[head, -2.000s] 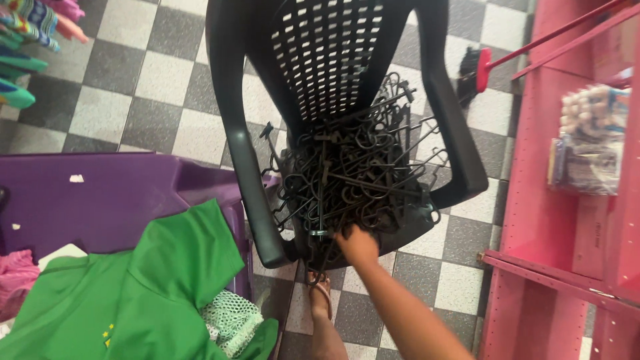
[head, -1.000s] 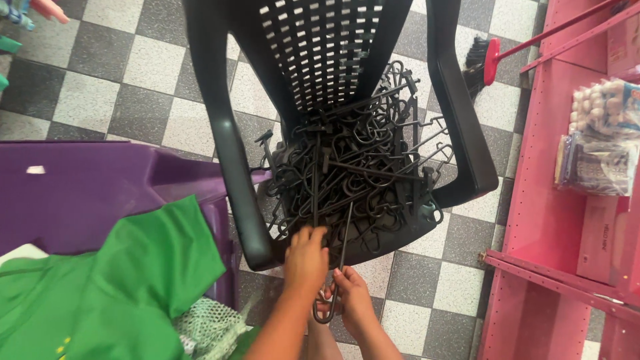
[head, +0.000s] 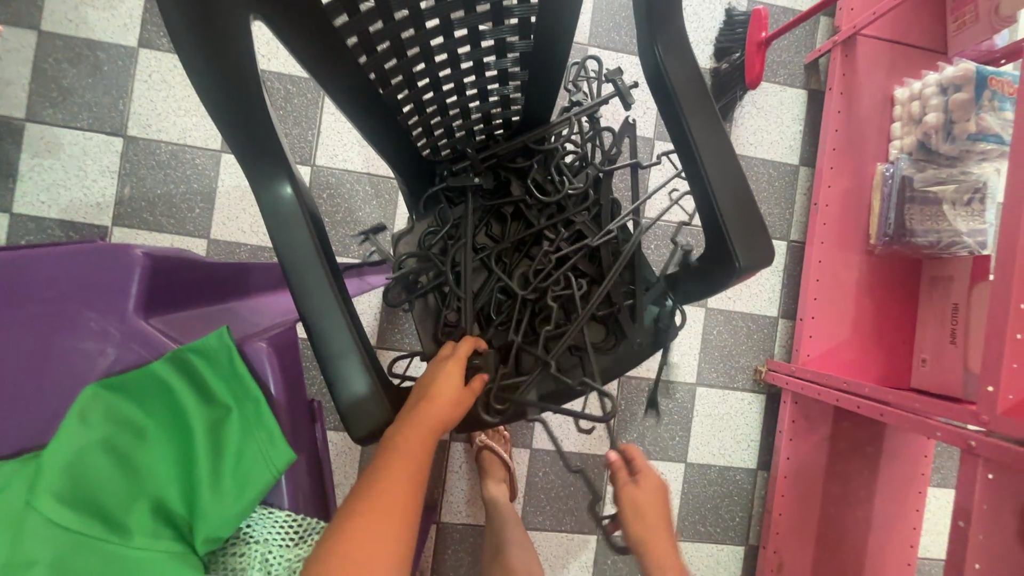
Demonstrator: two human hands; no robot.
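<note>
A tangled pile of black plastic clothes hangers (head: 544, 256) covers the seat of a black plastic armchair (head: 300, 264). At the seat's front left edge, my left hand (head: 448, 380) grips the dark clip end of a hanger. Lower and to the right, my right hand (head: 640, 500) holds a black hanger (head: 580, 472) whose far end reaches up to the pile, beyond the front edge. Whether that hanger is hooked on others I cannot tell. A green shirt (head: 160, 448) lies at the lower left, over a white mesh fabric (head: 264, 540).
A purple plastic piece of furniture (head: 64, 320) stands left of the chair. On the right are pink metal shelves (head: 864, 200) with plastic-wrapped packages (head: 944, 200). A red broom (head: 756, 48) rests on the checkered floor (head: 724, 348). My sandaled foot (head: 494, 460) is below the chair.
My left hand, not in view two seconds ago, came to the seat's front edge. My right hand has moved away from the pile, down and to the right, with a hanger.
</note>
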